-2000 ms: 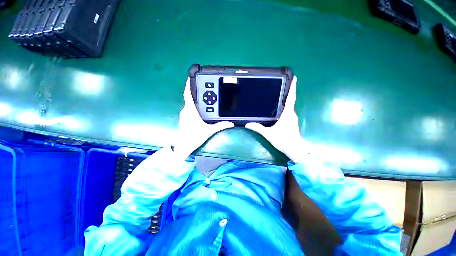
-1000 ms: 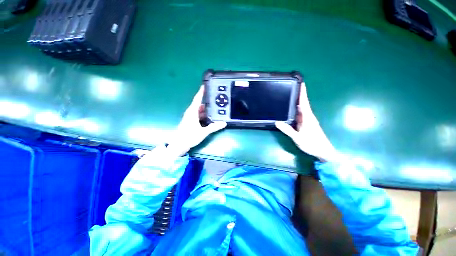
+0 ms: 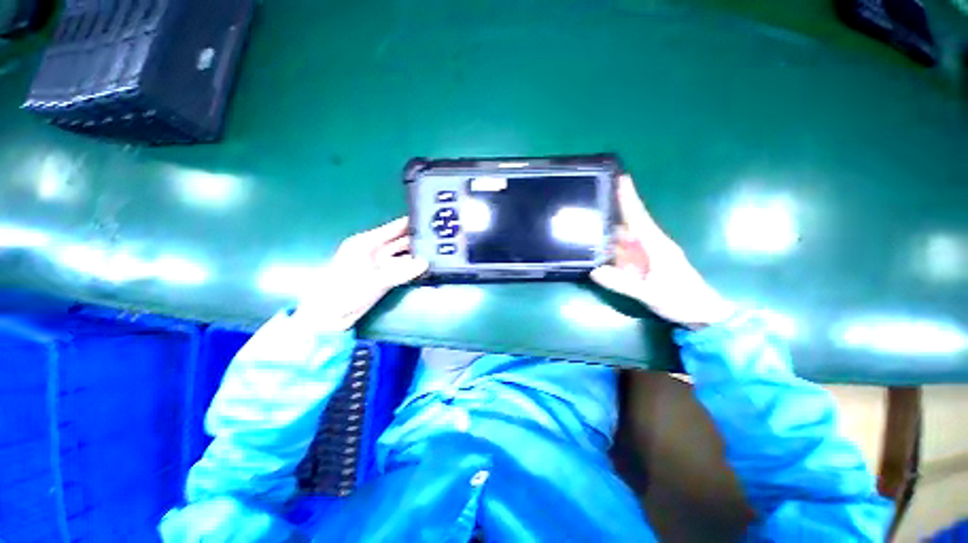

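Note:
A handheld device [image 3: 534,221] with a grey front, a black screen and a round keypad left of the screen faces up above the green bench, inside a black protective frame [image 3: 515,164]. Two bright reflections lie on the screen. My left hand [image 3: 374,267] holds the lower left side, thumb at the bottom corner. My right hand [image 3: 656,265] holds the right side, thumb at the lower right corner. The fingers under the device are hidden.
Stacked dark units [image 3: 138,69] stand on the green bench [image 3: 350,95] at the upper left. Another black device [image 3: 894,23] lies at the upper right. Blue totes [image 3: 117,424] with ribbed black parts [image 3: 345,430] are below the bench at left, a carton [image 3: 945,445] at lower right.
My left hand has slid down and outward along the device's left side. The device looks slightly tilted back, with reflections now on its screen. The view has also shifted a little.

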